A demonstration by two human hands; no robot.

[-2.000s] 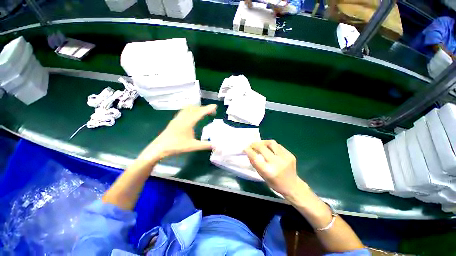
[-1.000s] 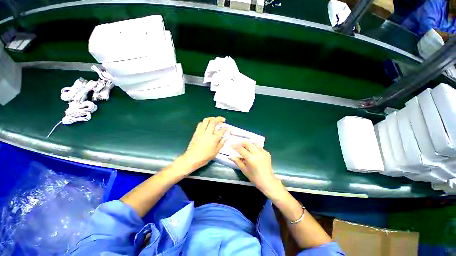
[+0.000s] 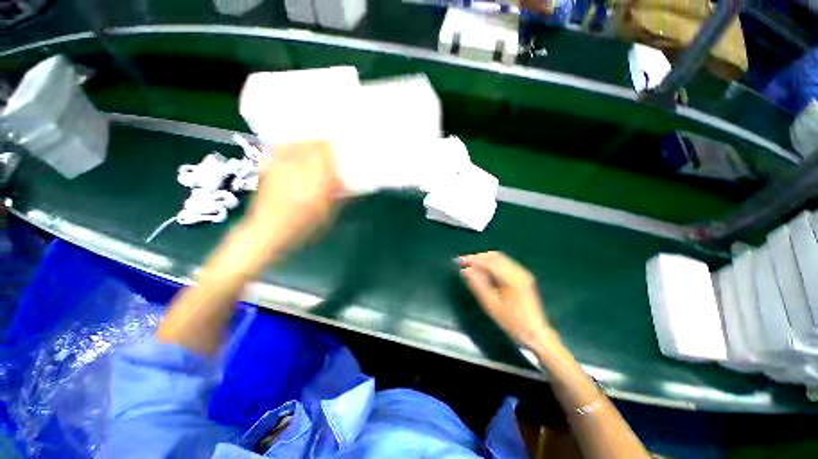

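Observation:
My left hand (image 3: 300, 188) is blurred and holds a white tray (image 3: 395, 130) at the pile of white trays (image 3: 296, 103) left of centre. The held tray overlaps the pile's right side; whether it touches the pile is unclear. My right hand (image 3: 502, 291) hovers over the dark green surface near its front edge, fingers loosely curled, with nothing visible in it. Folded white paper pieces (image 3: 465, 197) lie in a loose pile near centre, partly behind the held tray. Tied white cables (image 3: 211, 188) lie left of my left hand, one loose end showing.
Nested white trays (image 3: 767, 300) stand at right, another white stack (image 3: 58, 121) at far left. A blue bin (image 3: 269, 372) with clear plastic bags (image 3: 99, 359) is below the bench edge. A printed box (image 3: 709, 157) lies on the lower green lane. A metal post rises at right.
The tray handled by both hands near the front edge is gone from there. My left hand has moved left and away from me with a tray. My right hand has separated from it.

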